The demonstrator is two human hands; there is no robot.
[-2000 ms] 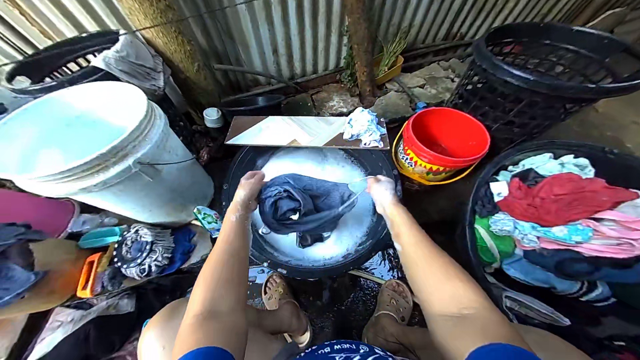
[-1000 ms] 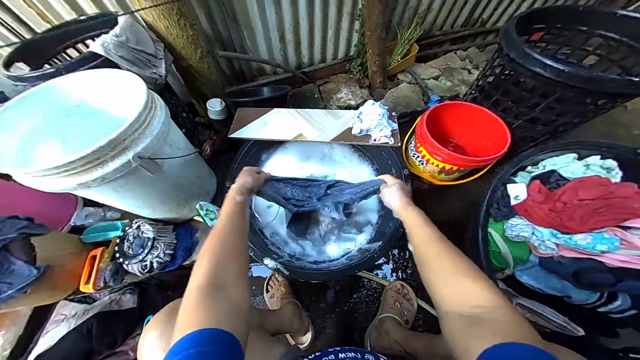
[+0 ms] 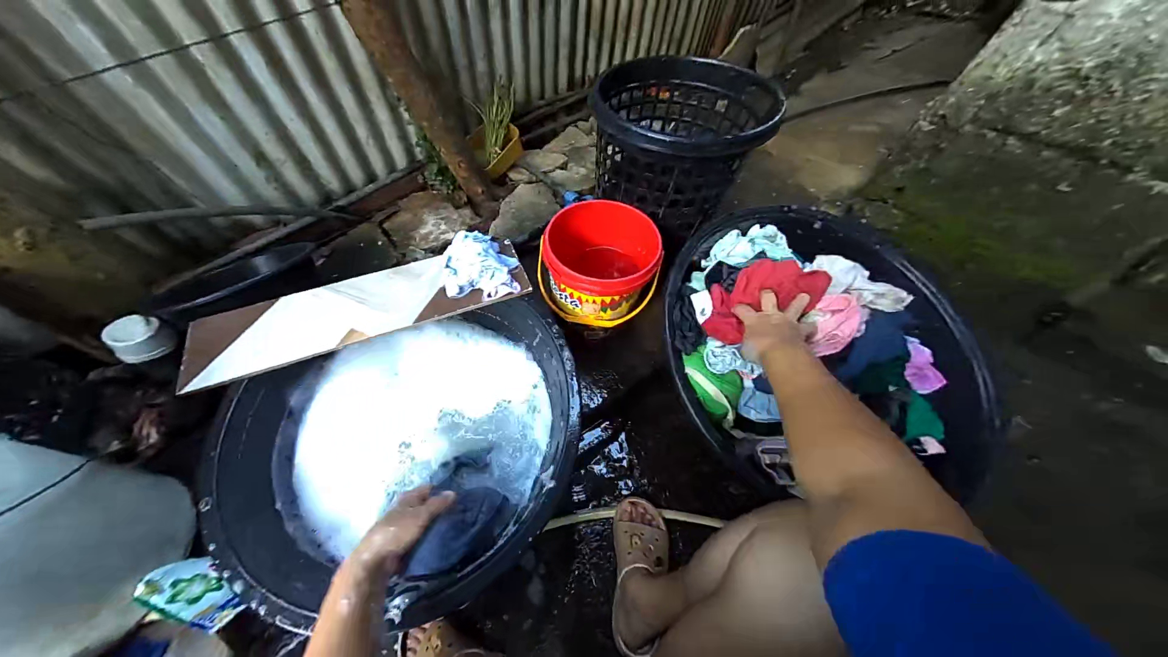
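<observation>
My left hand (image 3: 406, 529) is over the near side of the round black washtub (image 3: 563, 392), next to a dark blue cloth (image 3: 461, 529) that lies partly in the white suds (image 3: 411, 401). Its fingers are apart; whether they touch the cloth is unclear. To the right, my right hand (image 3: 776, 324) rests on a red garment (image 3: 776, 281) in a second black tub (image 3: 949, 328), fingers spread on the fabric. Pink, white, green and blue clothes lie around it in that tub. The fingertips press into the red cloth, and whether they grip it cannot be told.
A board (image 3: 319, 319) with a wet blue-and-white cloth (image 3: 479, 265) on it spans the washtub's far rim. A red bucket (image 3: 602, 255) stands between the tubs, with a black slatted basket (image 3: 689, 137) behind. A detergent packet (image 3: 190, 589) lies at left, and a hose (image 3: 584, 517) crosses the wet ground.
The view has swung right. Both hands held the dark cloth stretched over the suds; now it lies at the washtub's near side, and my right hand has moved to the clothes in the other tub.
</observation>
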